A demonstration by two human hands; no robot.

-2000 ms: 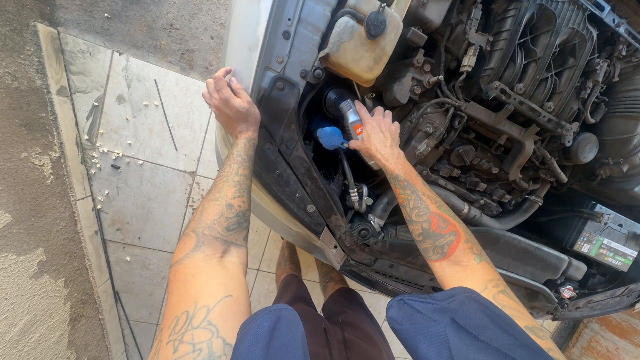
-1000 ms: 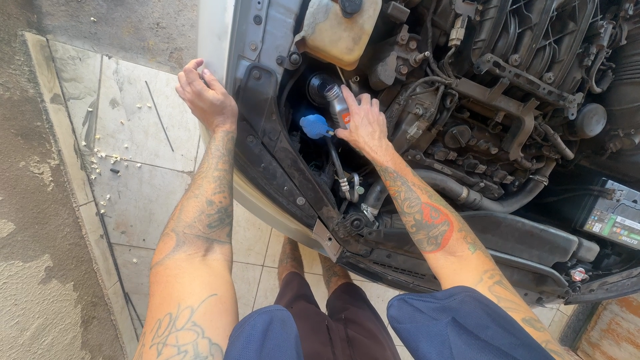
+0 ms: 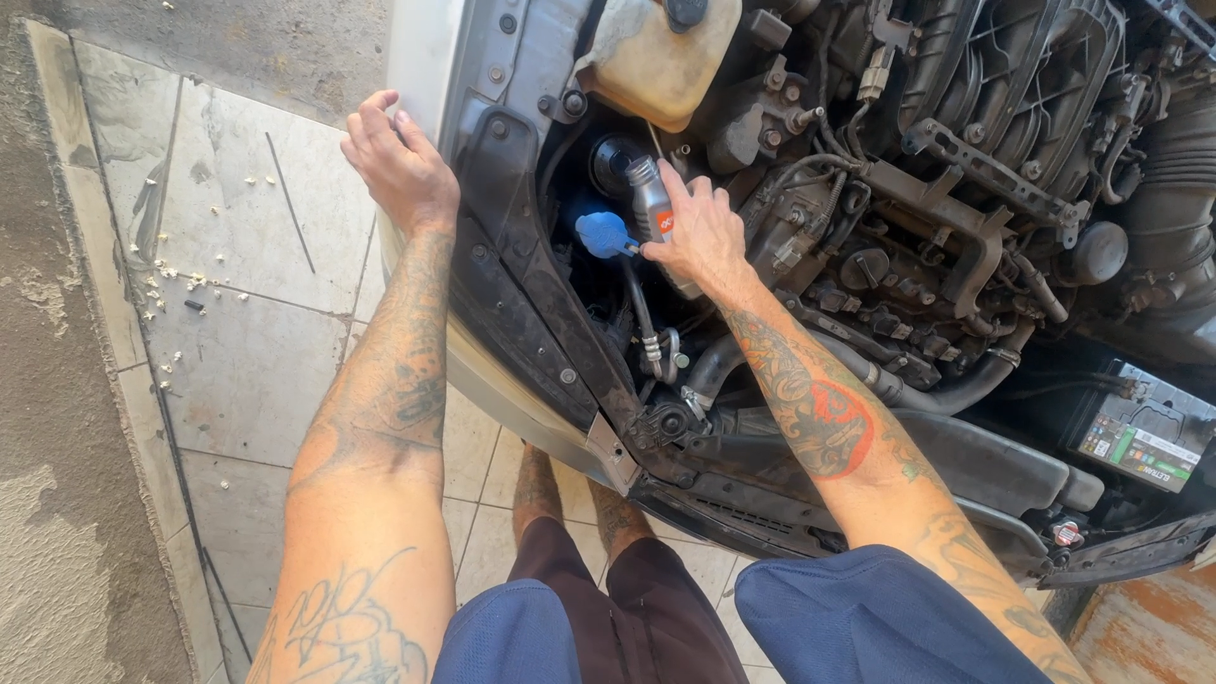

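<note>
My right hand is closed around a silver-grey plastic bottle with an orange label. The bottle is tilted, its uncapped neck pointing up and left beside a round black opening in the engine bay. Just left of the bottle a blue cap, perhaps a reservoir lid, shows close to my right thumb. My left hand rests near the outer edge of the silver fender; whether its fingertips pinch something small cannot be told.
A yellowed plastic reservoir with a black cap lies above the bottle. The engine fills the right side, with a car battery low at the right. A thin dark rod and small white bits lie on the floor tiles at the left.
The bottle's neck, hidden down by the black opening earlier, now shows, lifted away from it. My left hand stays by the fender edge.
</note>
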